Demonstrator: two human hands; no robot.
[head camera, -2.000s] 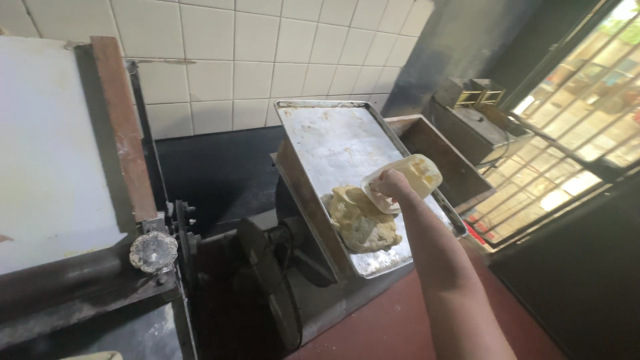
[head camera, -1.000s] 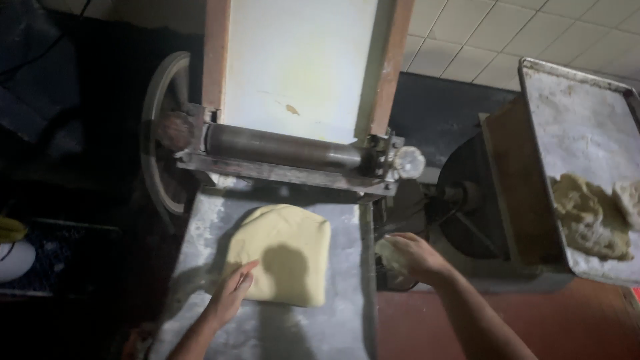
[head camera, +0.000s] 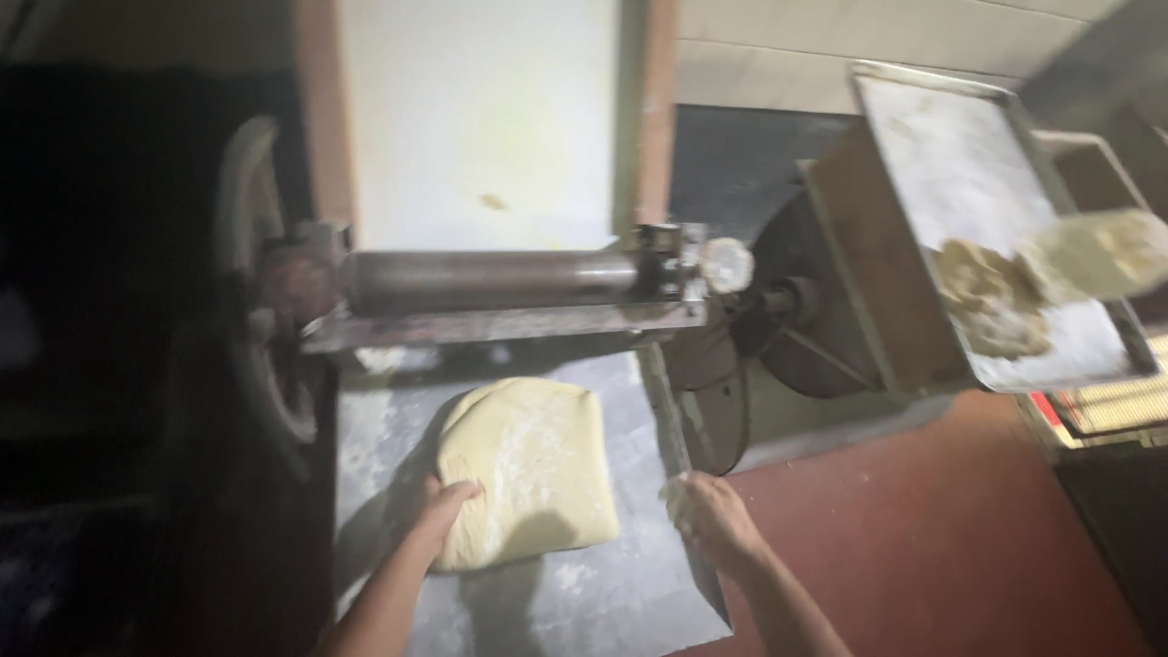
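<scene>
A folded slab of pale dough (head camera: 534, 465), dusted with flour, lies on the metal table (head camera: 630, 593) below the steel roller (head camera: 493, 278) of a dough sheeter. My left hand (head camera: 443, 520) grips the slab's left edge, thumb on top and fingers hidden beneath. At the table's right edge, apart from the dough, is my right hand (head camera: 716, 520), with its fingers curled; blur hides whether anything is in them. Loose flour marks the table.
A metal tray (head camera: 958, 164) at the right holds rough dough (head camera: 995, 301) and a plastic container (head camera: 1095, 255). A spoked flywheel (head camera: 260, 283) stands left of the roller, and a round knob (head camera: 728, 265) sits at its right end. A white sloping board (head camera: 474, 119) rises behind.
The view has swung left from the tray to the sheeter. My right hand, at the plastic container two seconds ago, is now beside the table. Flour now shows on top of the slab.
</scene>
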